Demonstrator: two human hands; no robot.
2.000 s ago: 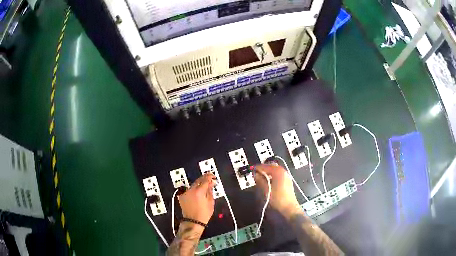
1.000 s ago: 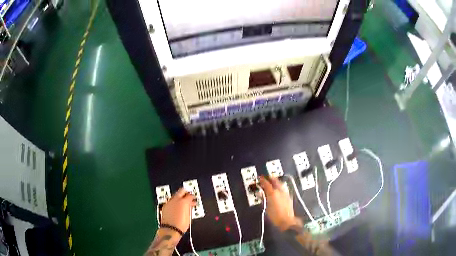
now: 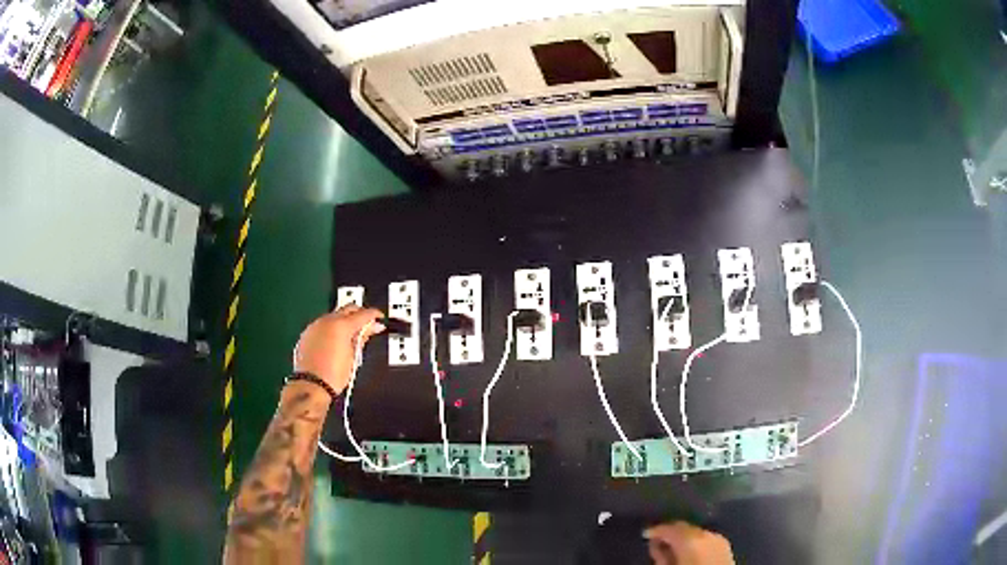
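Note:
Black power adapters sit in upright white sockets in a row on the black panel [image 3: 574, 403]. White output cables run from them to two green connector boards, one at the left [image 3: 442, 460] and one at the right [image 3: 707, 449]. My left hand [image 3: 329, 351] covers most of the leftmost socket [image 3: 350, 296]. Its fingertips are bunched at the left end of the adapter in the second socket [image 3: 404, 348]; whether they grip it or its cable is unclear. My right hand [image 3: 687, 545] is at the bottom edge, cut off, away from the sockets; its grip cannot be told.
The beige test unit [image 3: 475, 77] in its black rack stands behind the panel. Small red dots show on the panel. A blue tray [image 3: 848, 24] is at the upper right, another blurred blue shape at the right edge. A grey-white cabinet [image 3: 88, 199] is at the left.
My right hand has left the middle sockets and moved down to the bottom edge. My left hand stays at the left sockets. The view has shifted and turned, showing more at the left.

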